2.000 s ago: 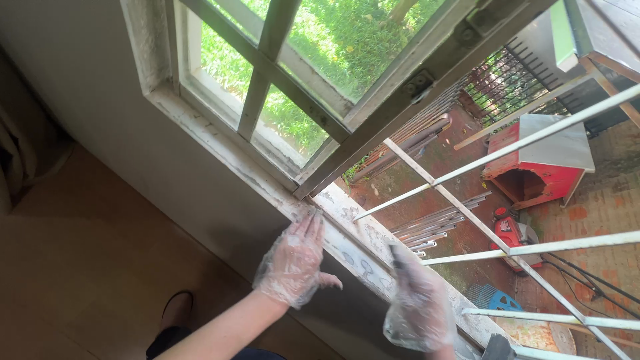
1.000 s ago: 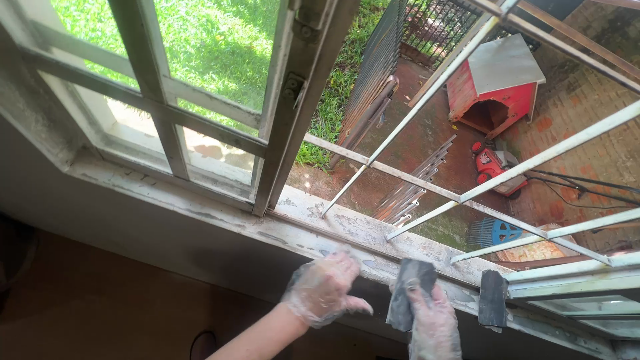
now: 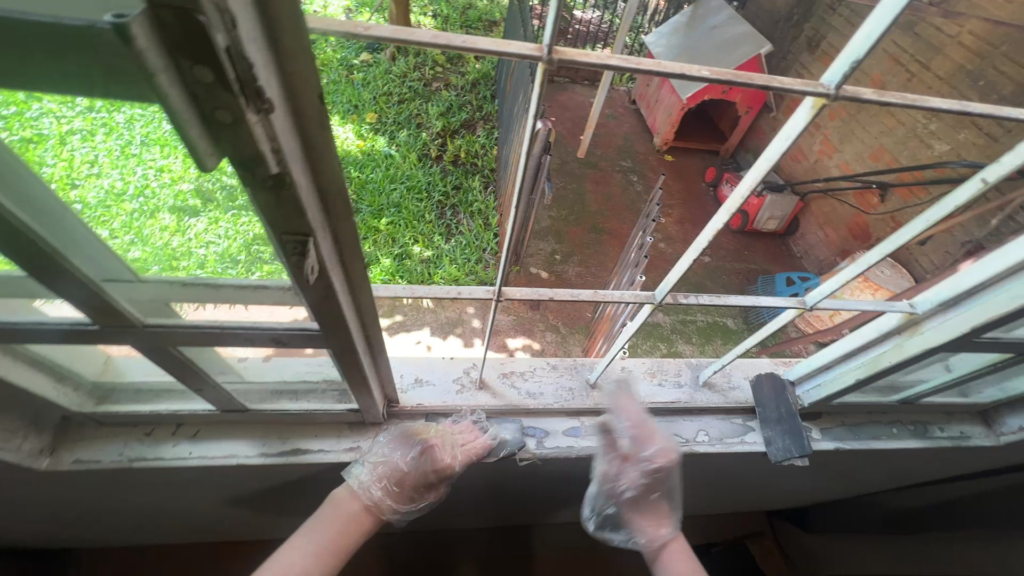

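Note:
My left hand (image 3: 424, 470), in a clear plastic glove, is at the inner window sill (image 3: 680, 432) with its fingers over a dark sheet (image 3: 507, 438), apparently sandpaper. Part of that sheet is hidden by the fingers. To its right is my right hand (image 3: 636, 480), gloved the same way and blurred, over the sill's front edge; nothing shows in it. A second dark piece (image 3: 780, 418), worn at its lower end, lies across the sill farther right. Paint on the sill is patchy, with grey areas showing.
A window sash (image 3: 336, 240) stands at the left, and white metal bars (image 3: 720, 216) cross the opening. Another sash (image 3: 944, 352) is at the right. Outside are a red doghouse (image 3: 704, 104), a red lawn mower (image 3: 756, 196), metal tubes (image 3: 632, 272) and a blue rake head (image 3: 784, 288).
The dark sheet that was in my right hand a second ago is now under my left hand's fingers. My right hand has come away from it. The view has turned and shifted strongly.

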